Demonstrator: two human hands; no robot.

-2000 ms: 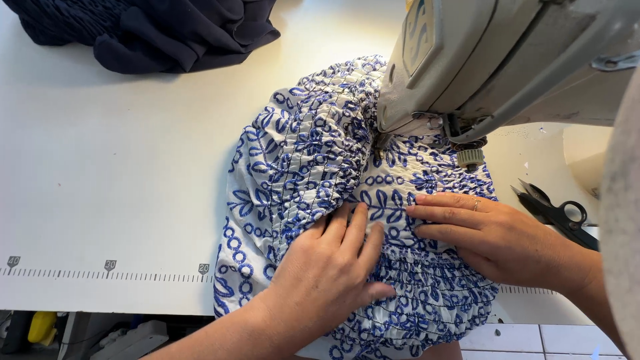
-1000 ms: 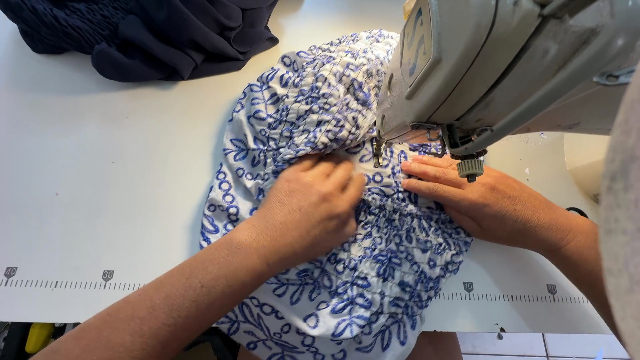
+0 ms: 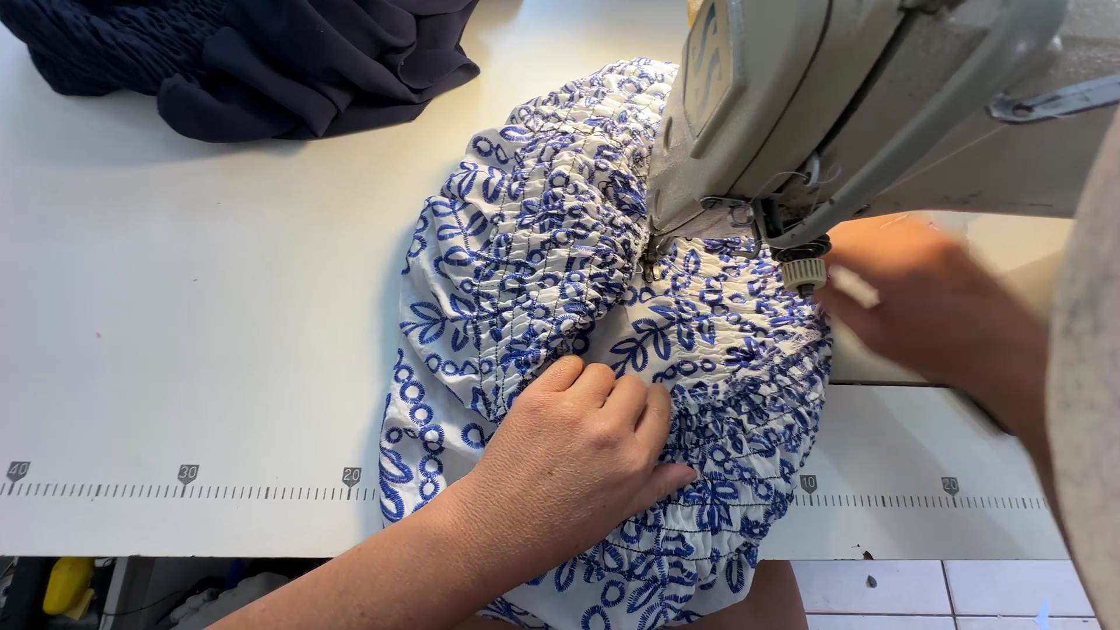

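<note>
A white cloth with blue embroidered leaves and rings, gathered by rows of stitching (image 3: 542, 227), lies bunched under the head of a sewing machine (image 3: 744, 114). The presser foot (image 3: 649, 262) is at a fold of the cloth. My left hand (image 3: 577, 437) rests on the cloth below the foot, fingers curled into a fold; whether it pinches the fabric is unclear. My right hand (image 3: 910, 289) is blurred, off to the right behind the tension knob (image 3: 803, 273), partly hidden by the machine; its fingers cannot be made out well.
Dark navy gathered fabric (image 3: 306, 70) lies at the upper left of the white table (image 3: 192, 289). A printed ruler scale (image 3: 262, 493) runs along the front edge. A yellow object (image 3: 68, 586) is below the table at the left, and floor tiles (image 3: 875, 588) show at the lower right.
My right hand has left the cloth and moved right, behind the tension knob. My left hand has moved down, away from the presser foot. The cloth has shifted and its folds have changed.
</note>
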